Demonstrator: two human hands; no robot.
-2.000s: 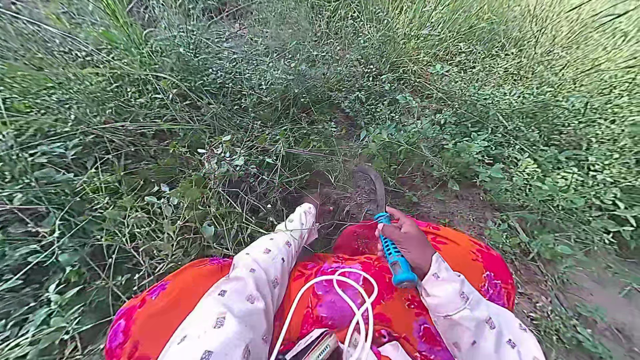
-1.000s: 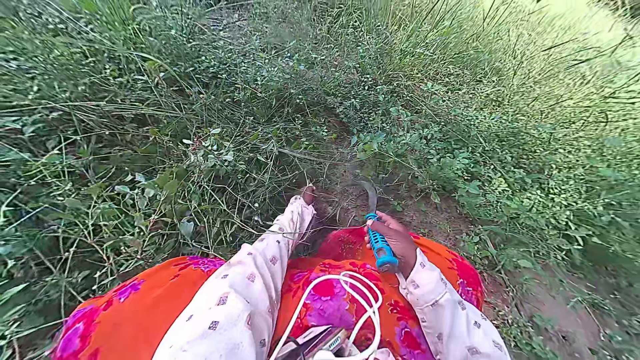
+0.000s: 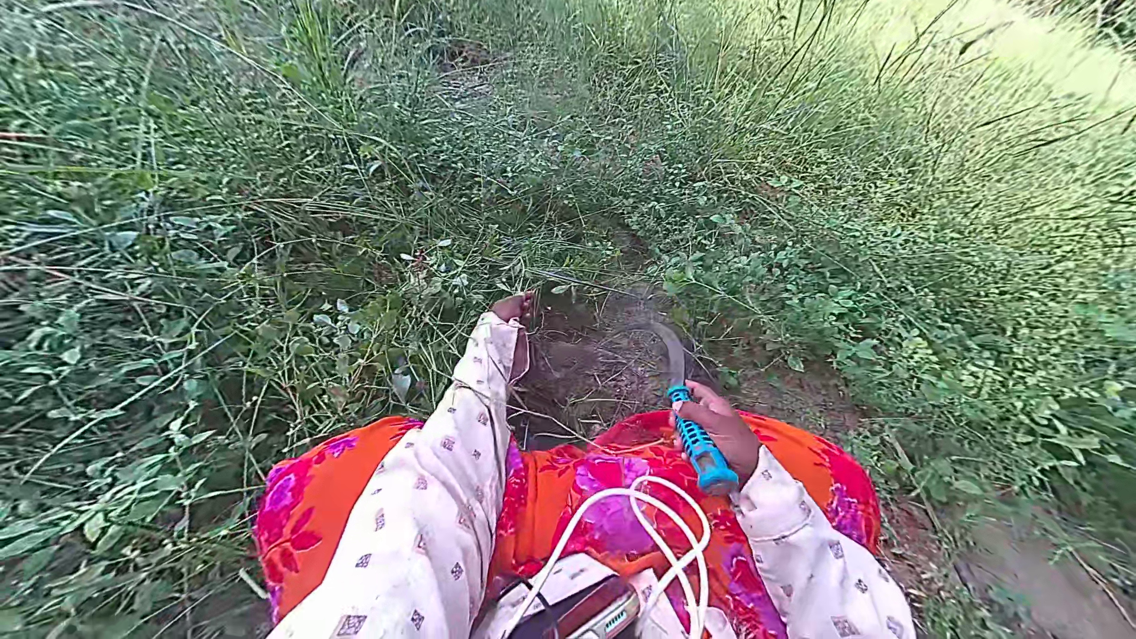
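My right hand (image 3: 723, 430) is closed around the turquoise plastic handle of a sickle (image 3: 706, 453), just above my right knee. The sickle's curved metal blade (image 3: 673, 351) points away from me over a patch of soil, bending left at its tip. Farther left, at the edge of the grass, my left hand (image 3: 515, 307) reaches out from a white printed sleeve. It touches thin green stems (image 3: 541, 277); its fingers are small and partly hidden, so whether they grip any is unclear.
Dense grass and leafy weeds (image 3: 293, 231) surround me on the left, front and right. Bare soil (image 3: 586, 364) lies between my hands. A white cable (image 3: 701, 541) and an electronic device (image 3: 612, 612) rest on my orange floral garment (image 3: 337, 497). More bare ground (image 3: 1038, 568) shows at lower right.
My left hand now shows past the end of its sleeve, among the stems. My right hand keeps hold of the sickle over my lap.
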